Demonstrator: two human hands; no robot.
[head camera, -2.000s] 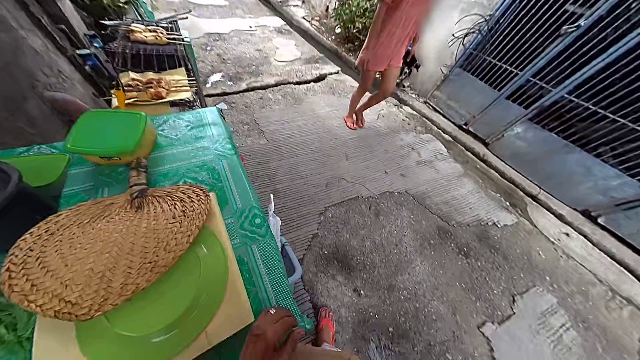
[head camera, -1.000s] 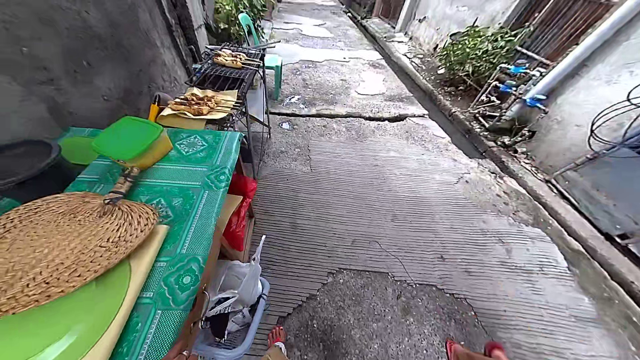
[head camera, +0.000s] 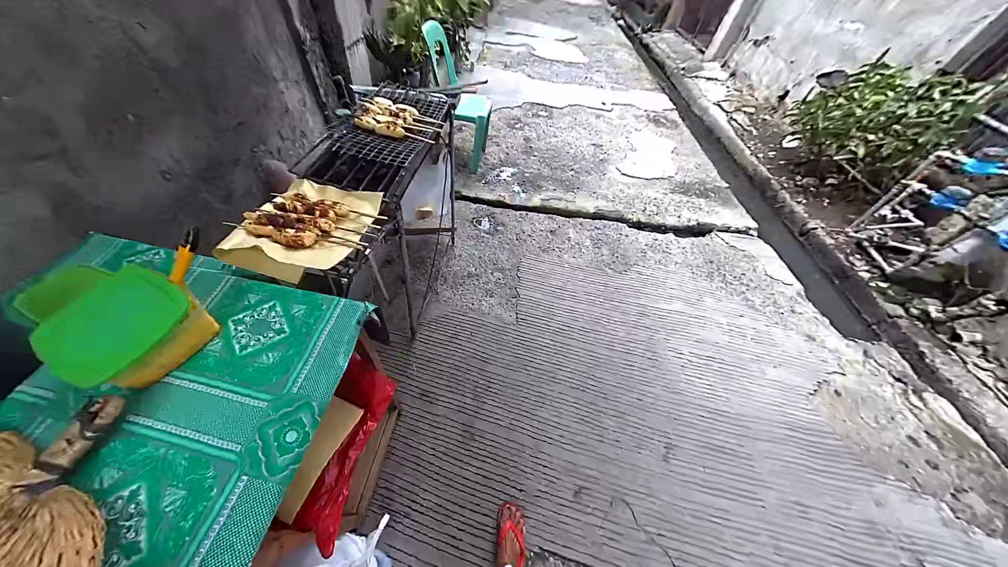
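Neither of my hands shows in the head view. A metal grill stand (head camera: 370, 150) stands against the wall, with skewered bananas (head camera: 387, 116) on its wire mesh at the far end. At the near end, skewers of grilled meat (head camera: 295, 220) lie on brown paper (head camera: 236, 250). A table with a green patterned cover (head camera: 260, 378) is at the left, bearing a yellow container with a green lid (head camera: 110, 323) and an orange-handled tool (head camera: 183, 260). The handle of a woven fan (head camera: 79, 433) shows at the lower left; most of the fan is cut off.
A red plastic bag (head camera: 346, 449) and a white bag (head camera: 339, 551) are beside the table. A green plastic chair (head camera: 472, 106) stands behind the grill. A gutter (head camera: 787, 244) runs along the right, beside plants (head camera: 890, 118) and pipes. My foot in a red flip-flop (head camera: 510, 528) is on the ridged concrete.
The view has moved forward and swung towards the grill. A hand visible at the bottom two seconds ago is out of view, as is the person in pink who stood in the lane.
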